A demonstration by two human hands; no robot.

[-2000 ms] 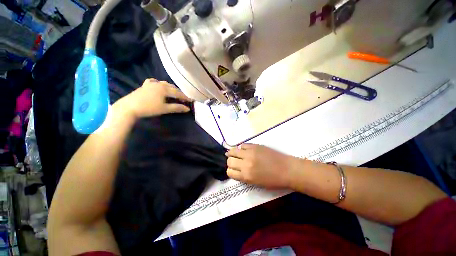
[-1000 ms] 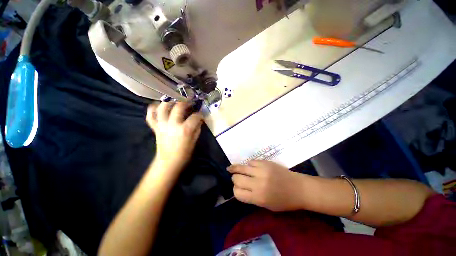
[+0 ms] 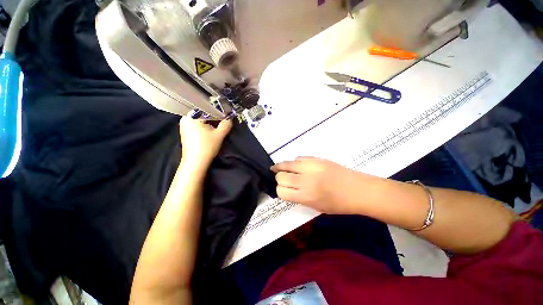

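A black garment piece [image 3: 238, 170] runs from the presser foot [image 3: 234, 113] down over the table's front edge. My left hand [image 3: 202, 138] is on the cloth just left of the presser foot, fingertips at the foot and partly hidden by the machine head. My right hand [image 3: 312, 184] pinches the right edge of the cloth on the table, nearer to me. The sewing machine head [image 3: 143, 65] stands above my left hand. The needle itself is too small to tell.
Thread snips [image 3: 366, 88] and an orange-handled tool [image 3: 393, 53] lie right of the foot. A printed ruler scale [image 3: 426, 122] runs along the front. A blue lamp [image 3: 9, 113] is at the left edge. A large black cloth mass [image 3: 89, 173] covers the left.
The view has shifted. My right hand has moved up the table with the cloth edge, nearer the foot. My left hand remains beside the foot, its fingers now lower and less raised.
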